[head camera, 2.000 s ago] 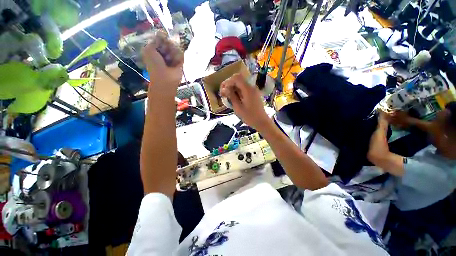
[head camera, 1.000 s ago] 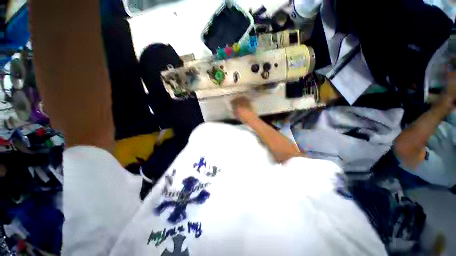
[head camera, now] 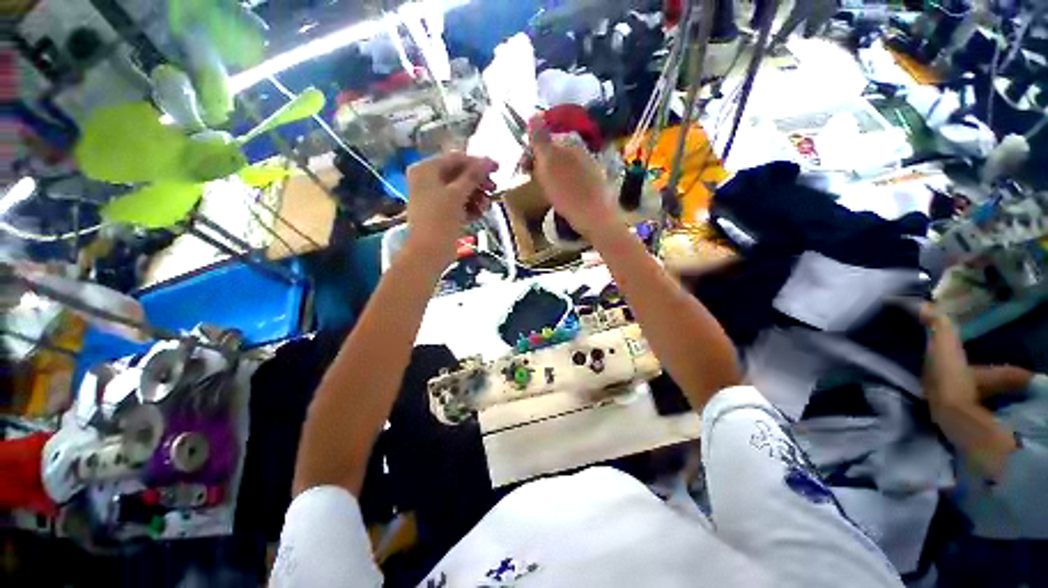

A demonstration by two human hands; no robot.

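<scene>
My left hand (head camera: 452,198) is raised above the far side of the sewing machine, fingers bent together; whether it pinches thread cannot be seen. My right hand (head camera: 565,175) is raised beside it, a little higher and apart from it. A thin dark pointed tool (head camera: 515,118), possibly thread snips, sticks up from its fingertips. The cream-white sewing machine head (head camera: 563,370) lies below both hands, with green, red and blue parts on it. Its needle end is at the left; no hand touches it.
Behind the machine stand a white basket (head camera: 506,247), a cardboard box (head camera: 529,218) and thin thread stand rods. Black cloth (head camera: 431,459) hangs left of the machine. Black and pale cloth (head camera: 781,218) is heaped at right, where another person's arm (head camera: 960,391) works. A green fan (head camera: 144,161) is upper left.
My right hand went down to the table in front of the machine, then rose with the thin tool. My left hand is now lower and nearer the right than at first. The view tilted down and back up.
</scene>
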